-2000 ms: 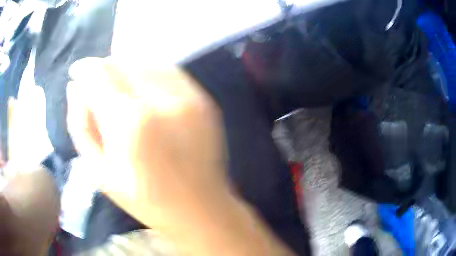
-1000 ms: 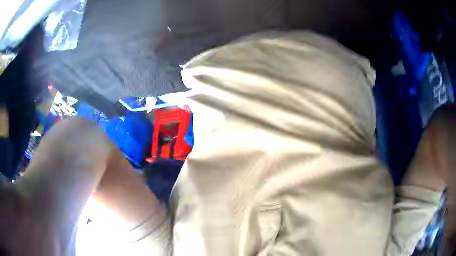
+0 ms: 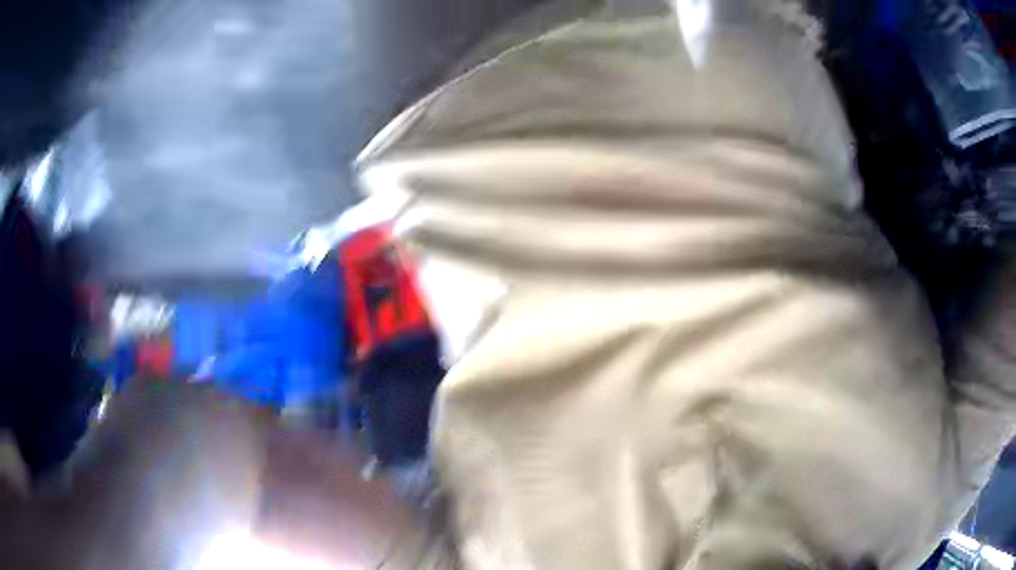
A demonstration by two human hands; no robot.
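A large piece of beige, folded clothing [image 3: 668, 356] fills the middle and right, blurred by motion; it looks like clothing on a body. A blurred bare arm [image 3: 323, 501] crosses the lower left. Part of another arm [image 3: 997, 345] shows at the right edge. Neither hand can be made out. A grey, smeared surface [image 3: 223, 156], perhaps dark cloth or the table, lies at the upper left. No sewing work can be made out.
A red frame-like object [image 3: 379, 290] stands left of the beige clothing, beside a blurred blue object [image 3: 279, 345]. Clear crinkled plastic [image 3: 78, 184] shows at the left. A greyish see-through item [image 3: 964, 67] is at the upper right, among dark things.
The view has swung down from a table edge and a blurred hand to beige clothing. Since one second ago, the clothing has shifted slightly right and the lower-left arm sits lower.
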